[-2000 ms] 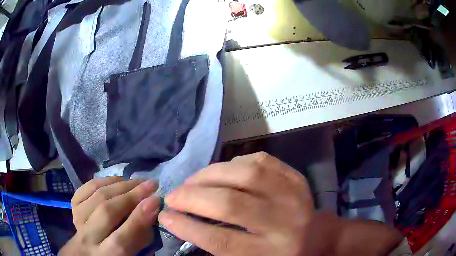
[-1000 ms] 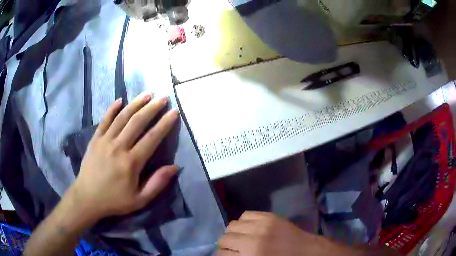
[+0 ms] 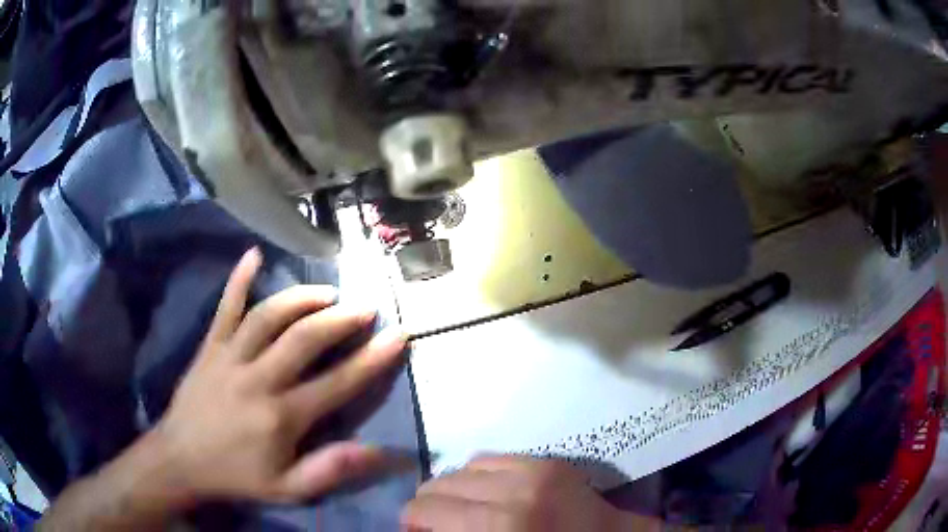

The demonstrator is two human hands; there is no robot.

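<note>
The grey-blue garment panel [image 3: 369, 426] lies on the machine table, its right edge running up to the needle area. My left hand [image 3: 275, 400] lies flat on it with fingers spread, just below the sewing machine head. My right hand [image 3: 509, 497] is at the bottom edge of the picture, curled at the panel's lower right edge and partly cut off; its fingertips are hidden, so its grip cannot be told. The sewing machine [image 3: 561, 78], marked TYPICAL, stands above the cloth. The presser foot and needle are lost in glare.
Black thread snips [image 3: 733, 310] lie on the white table [image 3: 520, 390] right of the needle. A grey-blue rounded cloth piece [image 3: 665, 213] lies under the machine arm. A red basket [image 3: 915, 447] with dark cloth is at the lower right. Dark and grey-blue cloth is bunched at left.
The view has shifted so the machine head now shows. Both hands were together at the cloth's lower edge, then parted. The panel's edge now lies near the needle; the dark pocket piece is no longer distinguishable.
</note>
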